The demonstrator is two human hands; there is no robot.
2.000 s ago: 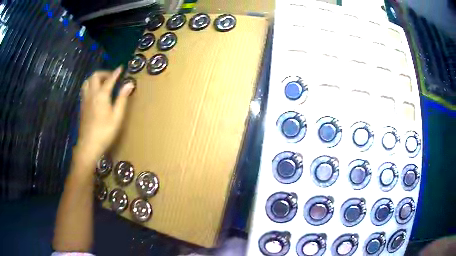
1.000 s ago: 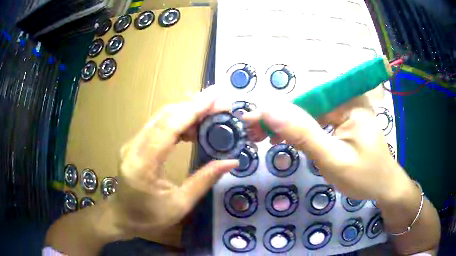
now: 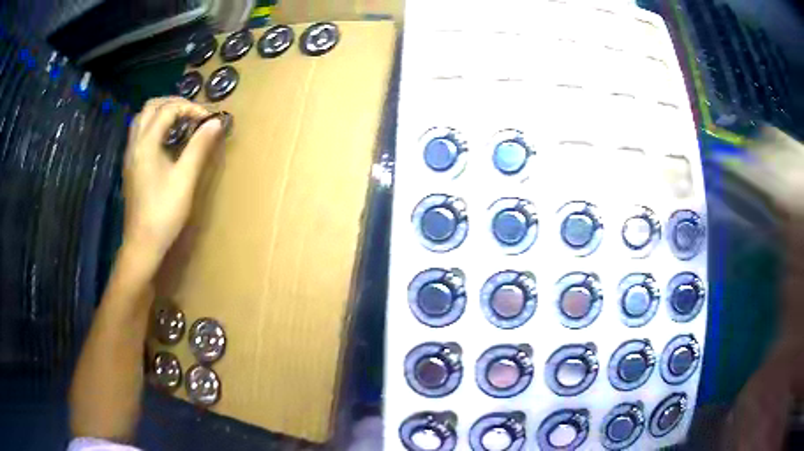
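Note:
My left hand point(image 3: 167, 167) is over the upper left of the brown cardboard sheet point(image 3: 282, 229), its thumb and fingers pinching a small speaker point(image 3: 222, 121) by the rim. Another speaker point(image 3: 179, 132) lies partly under the fingers. More speakers point(image 3: 319, 38) lie front side up at the sheet's top and bottom left. The white tray point(image 3: 547, 114) holds several rows of speakers magnet side up; its highest filled row has two, at the left. My right hand point(image 3: 787, 189) is blurred and cut off at the right edge; its fingers and anything in them cannot be made out.
A tall glossy striped stack point(image 3: 44, 229) stands at the far left, close beside my left forearm. Dark stacked layers point(image 3: 150, 31) lie behind the sheet. Another dark ribbed stack point(image 3: 736, 79) is at the upper right, with yellow and blue tape lines near it.
My left hand has moved from in front of the tray to the sheet's upper left and pinches a speaker there. My right hand has moved to the right edge; the green probe no longer shows.

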